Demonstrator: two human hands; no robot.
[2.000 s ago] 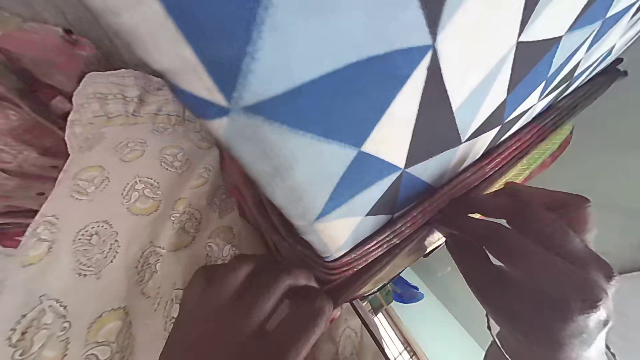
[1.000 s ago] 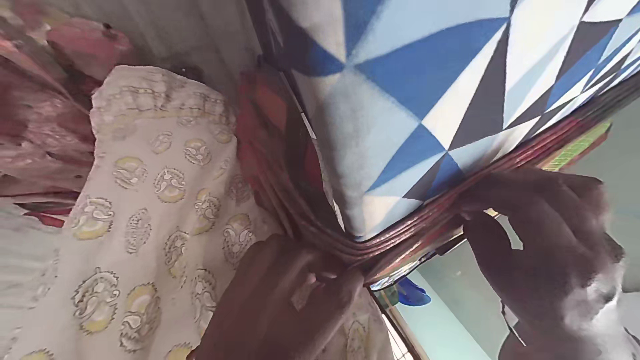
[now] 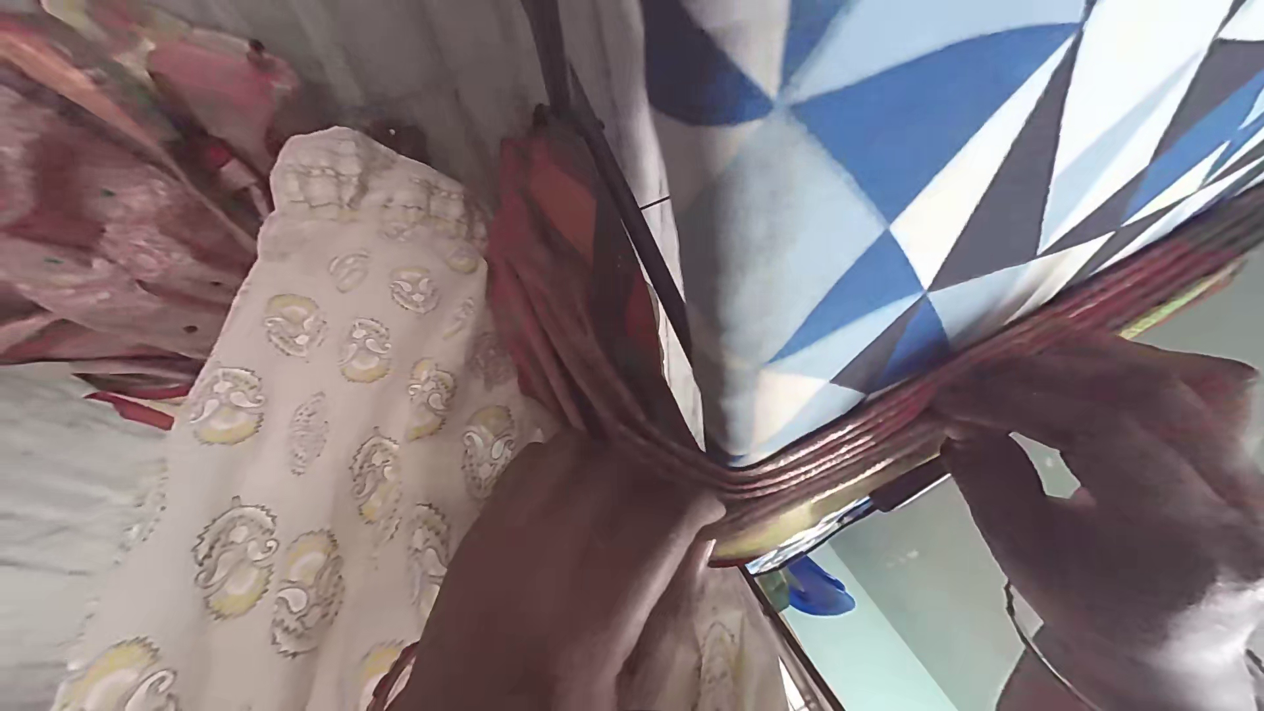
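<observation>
A bunched strip of dark red pleated fabric [image 3: 839, 444] runs along the edge of a surface covered in blue, white and grey geometric-patterned cloth [image 3: 869, 178] and bends round its corner. My left hand [image 3: 583, 563] is closed on the folds at the corner. Further along the same edge, at the right, my right hand [image 3: 1106, 464] pinches the folds between thumb and fingers. Past my left hand the fabric spreads into looser red folds [image 3: 553, 296]. A green and yellow edge of cloth shows beneath the pleats. Both hands hide parts of the folds.
Cream cloth with a paisley pattern [image 3: 346, 425] covers my leg at the left. Crumpled pink and red fabric [image 3: 109, 197] lies at the far left. A dark narrow bar or strap [image 3: 632, 217] runs down beside the patterned surface. A blue object [image 3: 820, 588] is below the corner.
The view has shifted, and more of the loose red folds and the dark bar or strap shows left of the corner. Both hands remain on the pleated fabric.
</observation>
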